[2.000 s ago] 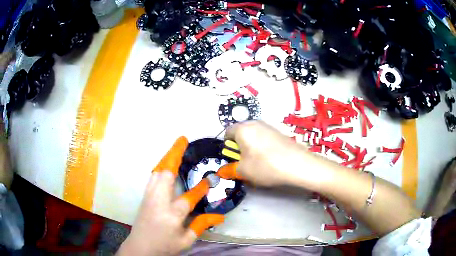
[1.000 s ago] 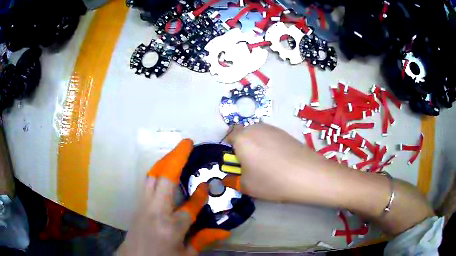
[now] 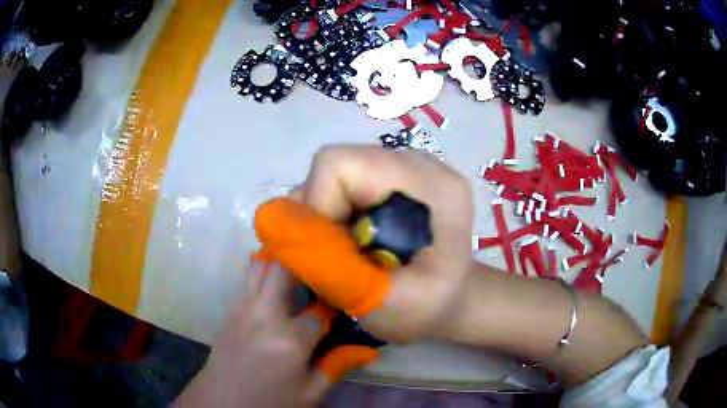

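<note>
My right hand (image 3: pixel 398 247), with an orange finger cot, is closed around a yellow-and-black hand tool (image 3: pixel 398 227) whose black end faces up. It is above the black housing (image 3: pixel 347 331), which it mostly hides. My left hand (image 3: pixel 275 327), with orange finger cots, is at the left side of the housing with its fingers on it. The tool's tip and the inside of the housing are hidden. An LED ring board (image 3: pixel 410 141) lies just beyond my right hand, partly covered by it.
Red connector cables (image 3: pixel 558 175) lie loose at the right. LED ring boards (image 3: pixel 264 75) and white ring plates (image 3: pixel 375 84) lie at the back. Black housings pile up at the right (image 3: pixel 677 151) and upper left (image 3: pixel 44 92). Orange tape (image 3: pixel 135 183) crosses the left. Parts of other people's arms show at both edges.
My right hand has turned so the tool's black end faces up, and now covers the housing. The white plate inside the housing, seen before, is hidden. The view has shifted slightly.
</note>
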